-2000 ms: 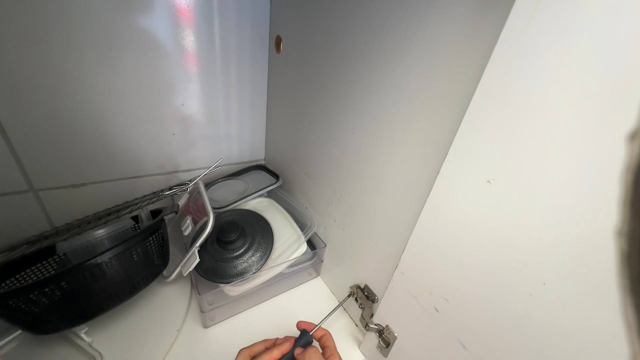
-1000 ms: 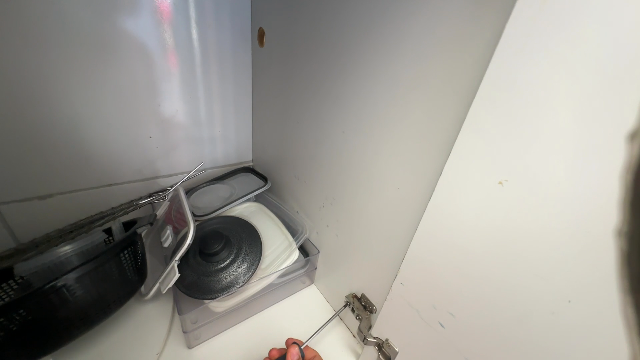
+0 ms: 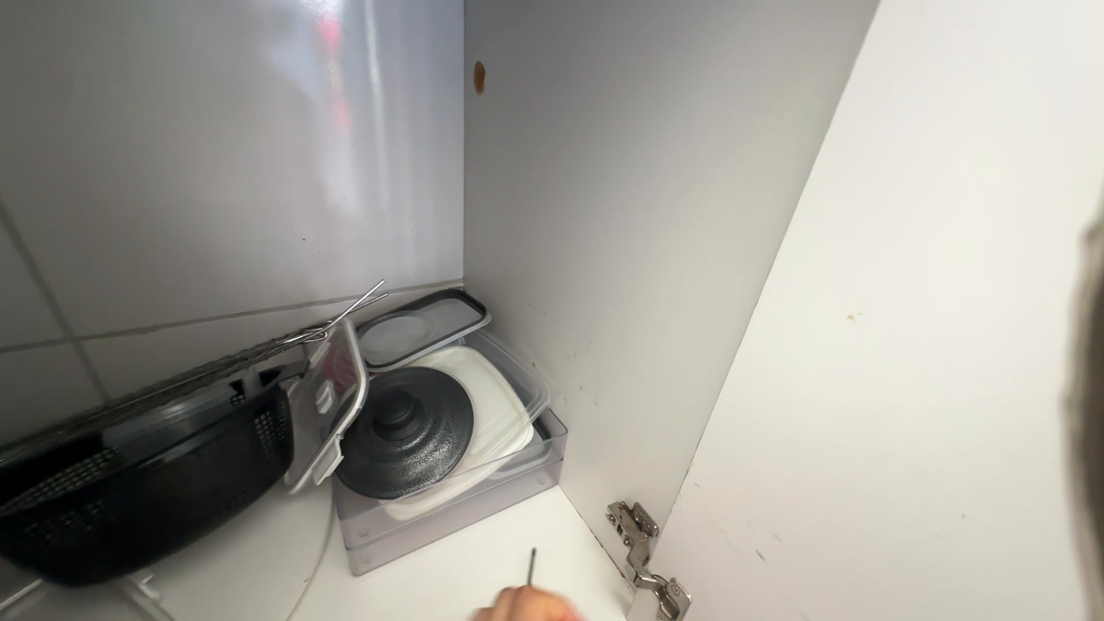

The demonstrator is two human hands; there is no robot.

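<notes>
At the bottom edge of the view my right hand (image 3: 528, 605) shows only in part, blurred, with its fingers closed on a screwdriver. The thin dark shaft (image 3: 532, 566) points up from the fingers, and the handle is hidden. To the right of the hand, a metal concealed hinge (image 3: 639, 552) joins the grey cabinet side panel to the white door. The screwdriver's tip stands apart from the hinge, over the white cabinet floor. My left hand is out of view.
Left of the hinge, a clear plastic bin (image 3: 448, 517) holds a black round lid (image 3: 404, 431) and several plastic lids. A black perforated basket (image 3: 147, 492) stands further left beside a clip-sided lid (image 3: 332, 405). The open white door (image 3: 906, 345) bounds the right.
The screwdriver's tip was at the hinge in both earlier frames and is now away from it, to the left. The shaft points more steeply up.
</notes>
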